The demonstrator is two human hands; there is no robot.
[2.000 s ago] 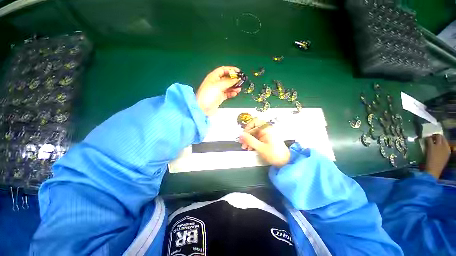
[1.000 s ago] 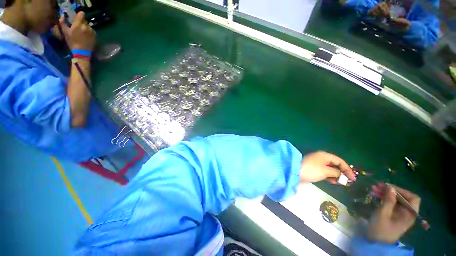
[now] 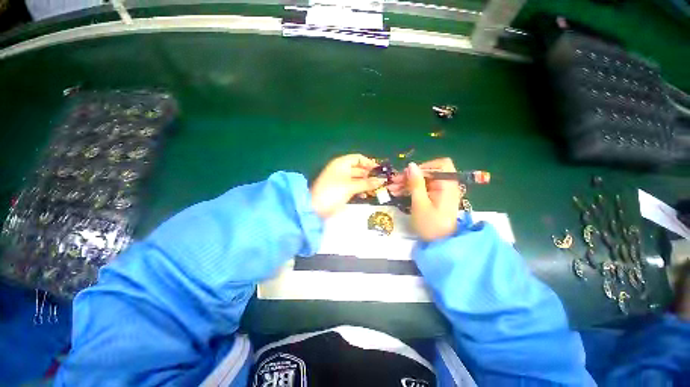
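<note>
My left hand (image 3: 345, 184) holds a small dark round module (image 3: 384, 173) in its fingertips, with a white tab (image 3: 383, 196) hanging below it. My right hand (image 3: 436, 198) grips slim dark tweezers (image 3: 452, 176) like a pen, close against the module; the tip is hidden by the fingers. A gold round part (image 3: 380, 222) lies on the white work pad (image 3: 344, 286) with its black strip, just below the hands. A few curved flex circuits (image 3: 464, 201) show partly behind my right hand.
A clear blister tray (image 3: 94, 181) is at left, dark stacked trays (image 3: 613, 94) at upper right. Loose crescents (image 3: 610, 270) lie at right, beside a white sheet (image 3: 663, 212). A module (image 3: 444, 112) lies beyond the hands. Striped paper (image 3: 337, 21) is on the rail. Another person's sleeve (image 3: 651, 349) shows lower right.
The view has swung back from the left side to the bench front. My right hand, apart from my left a second ago, now meets it at the module.
</note>
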